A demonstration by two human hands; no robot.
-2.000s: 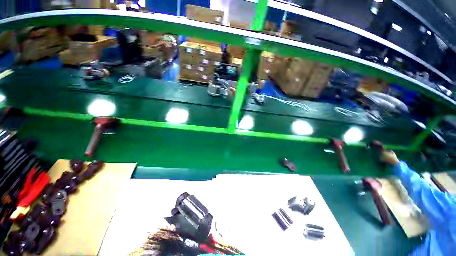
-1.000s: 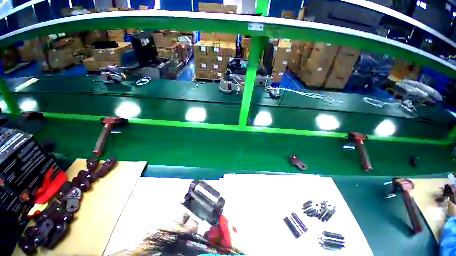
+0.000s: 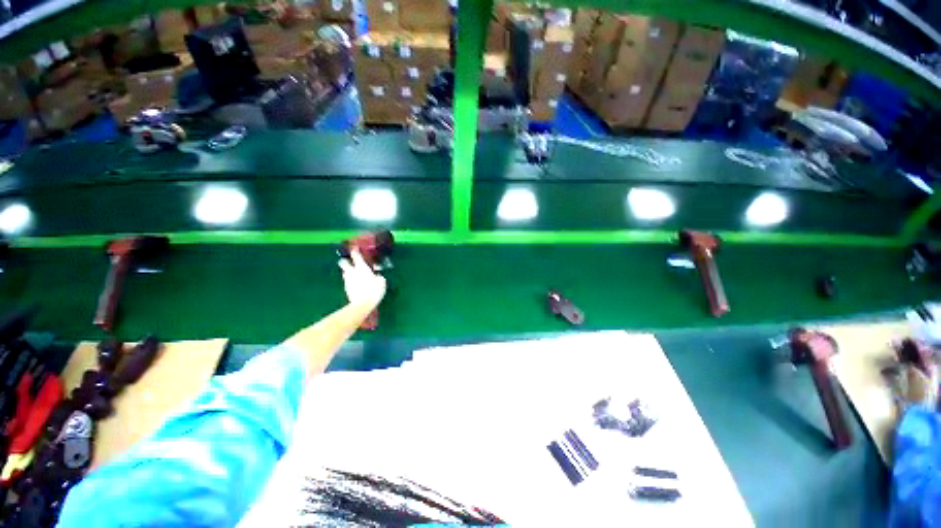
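Observation:
My bare left hand (image 3: 363, 281) comes in from the lower left in a blue sleeve and reaches over the green belt. It is closed around a maroon T-shaped unit (image 3: 372, 243) just below its wide head; part of the handle shows under the hand. My right hand is not in view. On the white sheet (image 3: 454, 413) lie dark ribbed strips (image 3: 573, 456), a pair of short strips (image 3: 655, 484) and a blurred silver-grey cluster (image 3: 623, 416).
Other T-shaped units lie on the belt (image 3: 464, 294) at left (image 3: 116, 284) and right (image 3: 708, 273). A small maroon part (image 3: 564, 307) lies between. Maroon caps (image 3: 77, 438) and a red glove-like shape (image 3: 34, 418) are at left. Another person's sleeve (image 3: 916, 459) shows at right.
The ribbed-headed unit and the red-gloved hand have left the white sheet. My left arm now extends over the belt, holding a T-shaped unit. The view has shifted.

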